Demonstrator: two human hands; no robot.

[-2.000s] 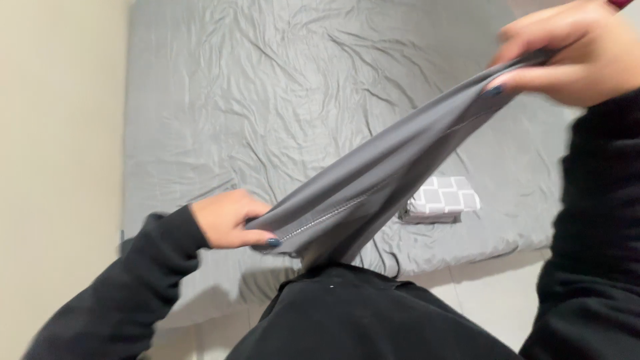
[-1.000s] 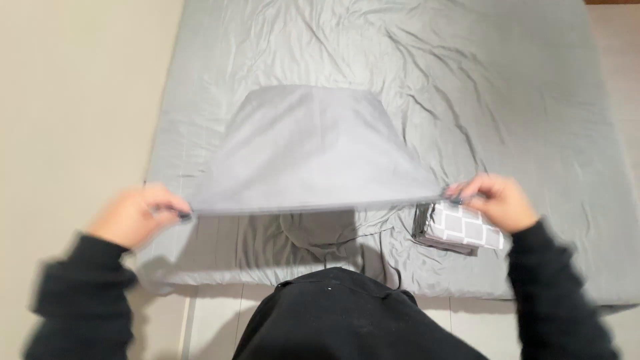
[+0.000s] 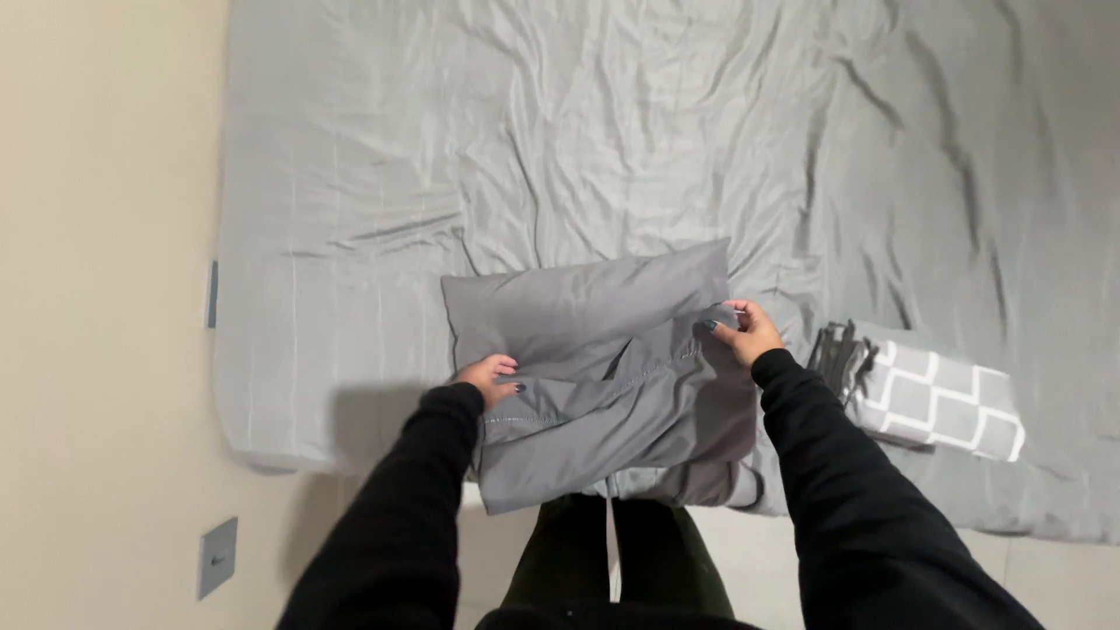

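Observation:
A dark grey pillowcase [image 3: 595, 306] with a light stitched hem lies folded over near the front edge of a bed with a wrinkled grey sheet [image 3: 367, 157]. My left hand [image 3: 492, 380] rests on the left part of the cloth, thumb and fingers apart; whether it pinches any fabric cannot be told. At the right side, my right hand [image 3: 748, 332] has the edge of the cloth between thumb and fingers. The lower part of the pillowcase hangs toward my body, over the bed's edge.
A folded grey and white patterned cloth [image 3: 941, 398] lies on the bed to the right, with dark grey fabric at its left end. A beige wall [image 3: 105, 262] with a grey wall plate [image 3: 218, 558] stands at the left. Pale floor [image 3: 954, 560] shows below the bed's edge.
The grey cloth, stretched between both hands earlier, now lies on the bed folded over. My hands have come closer together. The view has shifted.

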